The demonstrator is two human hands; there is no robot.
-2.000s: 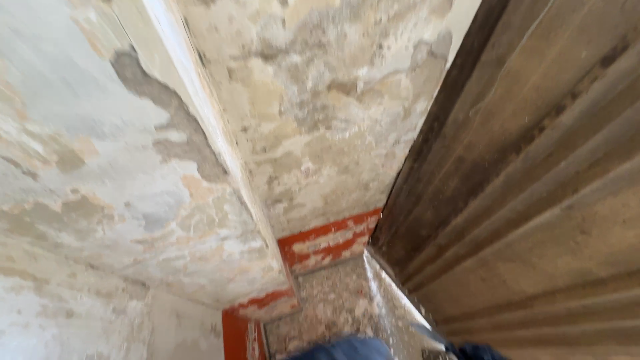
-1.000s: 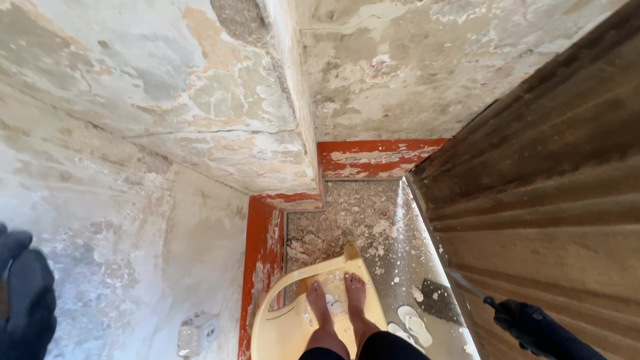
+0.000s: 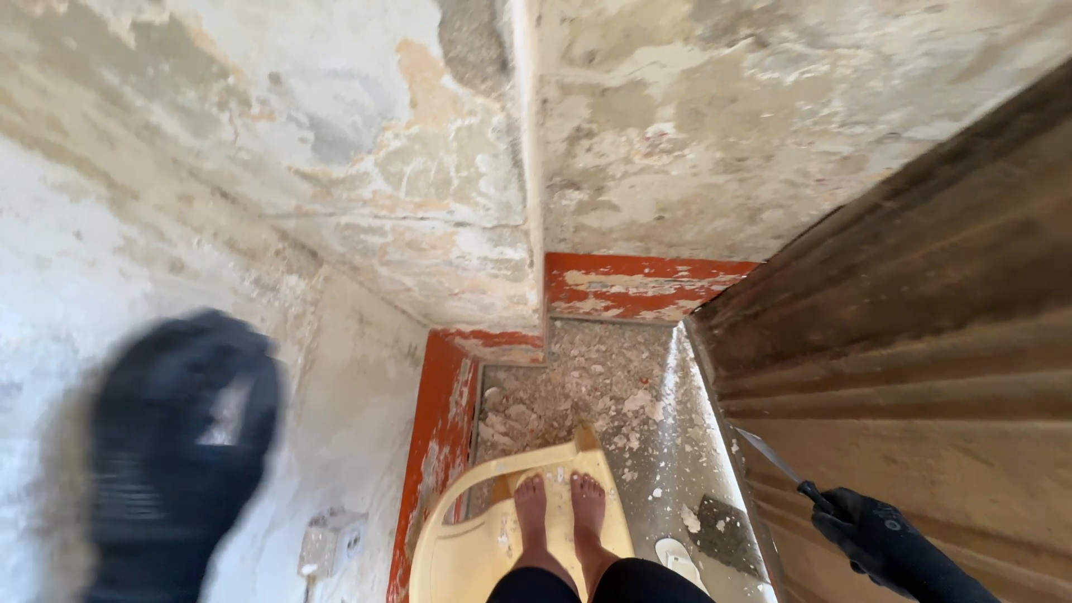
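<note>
My left hand (image 3: 188,444), in a black glove, is raised in front of the whitish wall (image 3: 50,251) at the left. It is blurred, its fingers look curled, and a light patch shows between thumb and fingers; whether it holds anything is unclear. Low at the right, my right hand (image 3: 867,528), also black-gloved, grips the dark handle of a metal-bladed scraper (image 3: 775,456). The blade points up and left, in front of the brown wooden door (image 3: 904,368). Patchy, scraped plaster walls (image 3: 720,142) rise ahead, with a peeling red painted band (image 3: 653,280) at their foot.
My bare feet stand on a cream plastic chair (image 3: 469,544). Plaster flakes (image 3: 578,385) litter the floor around it. A white sandal (image 3: 680,563) and a dark mat (image 3: 729,536) lie right of the chair. An electrical box (image 3: 331,540) sits on the left wall.
My left hand has come further into view from the left edge. The right hand still grips the scraper. Since the oldest frame, the view has swung down to the chair and my feet.
</note>
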